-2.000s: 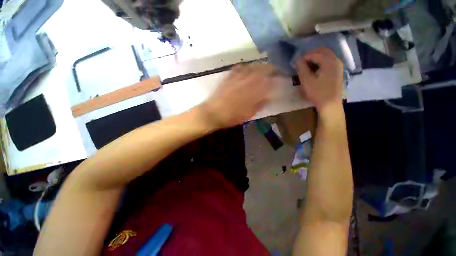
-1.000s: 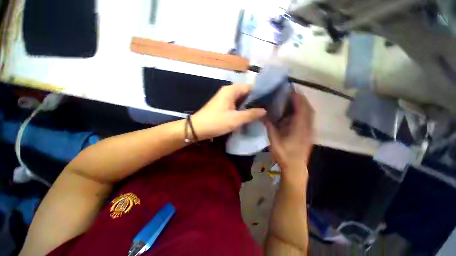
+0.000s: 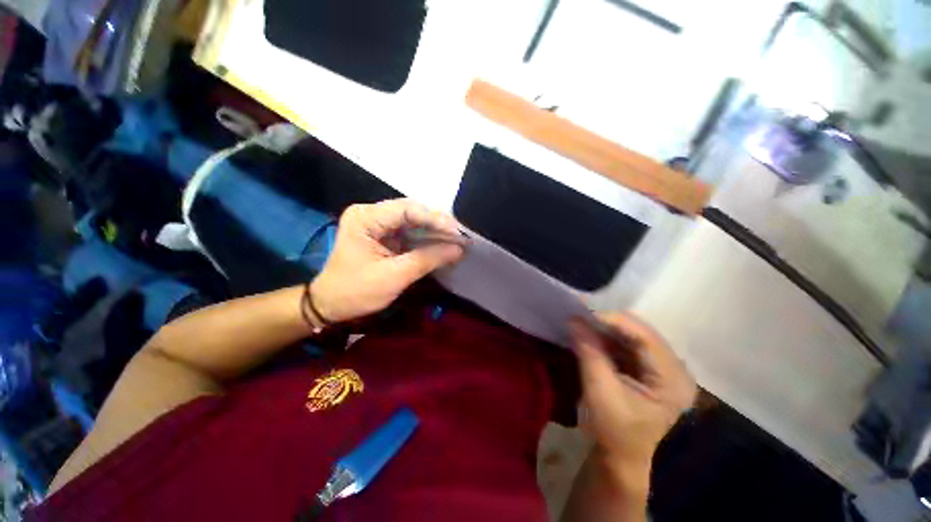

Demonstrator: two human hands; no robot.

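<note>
A flat grey-blue piece (image 3: 512, 290) is held by its two ends between my hands, in front of the table's front edge. My left hand (image 3: 386, 257) pinches its left end between thumb and fingers. My right hand (image 3: 631, 379) grips its right end and is slightly blurred. A black piece (image 3: 546, 217) lies in the clear template just beyond the held piece. The orange-brown template strip (image 3: 587, 146) lies behind that black piece. The black piece's front edge is close to the held piece.
Another black piece (image 3: 347, 39) lies apart at the upper left of the white table (image 3: 704, 306). The sewing area with bright light (image 3: 791, 148) is at the upper right. A dark strip (image 3: 796, 280) runs along the machine bed. Blue-handled snips (image 3: 376, 451) hang on the maroon shirt.
The view has turned and moved left. The grey-blue cloth, bunched between both hands a second ago, is now one flat piece stretched between them. Two seconds ago my right hand was at the pieces on the right.
</note>
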